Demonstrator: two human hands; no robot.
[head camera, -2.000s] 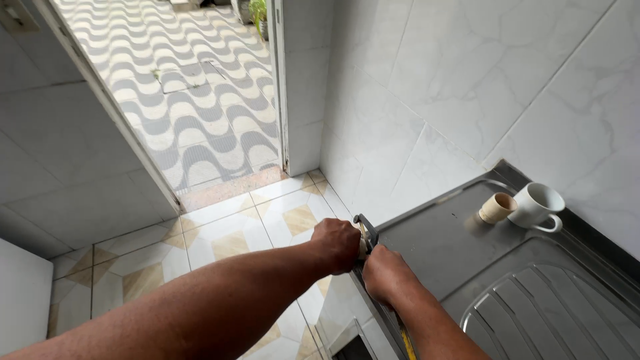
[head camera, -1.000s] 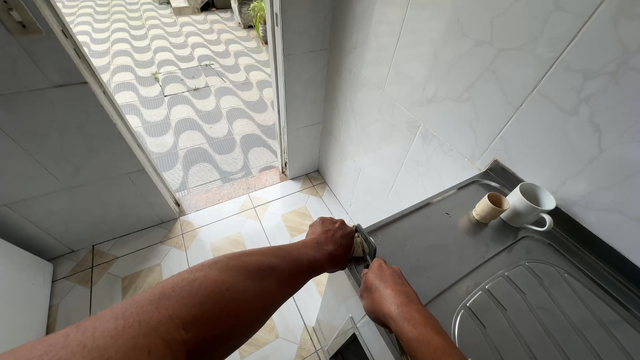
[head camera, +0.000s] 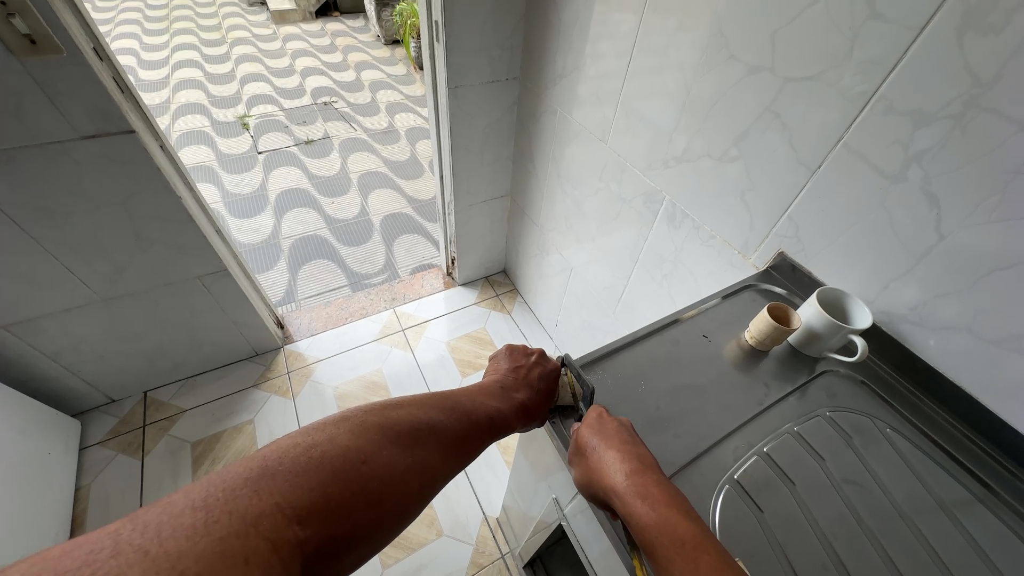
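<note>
Beside the metal sink top's front edge, my left hand (head camera: 524, 388) is closed on a pale, short piece (head camera: 565, 390), mostly hidden by the fingers. My right hand (head camera: 612, 460) grips a dark-framed tool (head camera: 586, 382) that looks like a hacksaw; its curved end lies against the pale piece. A yellow part (head camera: 637, 560) shows below the right forearm. Farther right, a small beige cylindrical cup or fitting (head camera: 773, 326) stands close beside a white ceramic mug (head camera: 828, 322).
The steel sink top (head camera: 680, 384) has a ribbed drainboard (head camera: 856, 488) at the lower right. Marble-look wall tiles (head camera: 704, 120) rise behind it. At the left, a doorway with a stone threshold (head camera: 368, 304) opens onto wave-patterned paving (head camera: 320, 184). A white surface (head camera: 36, 464) stands at far left.
My right hand and the dark-framed tool have shifted slightly at the pale piece. My left hand keeps its hold near the sink edge. The mug and the beige cylinder have not moved.
</note>
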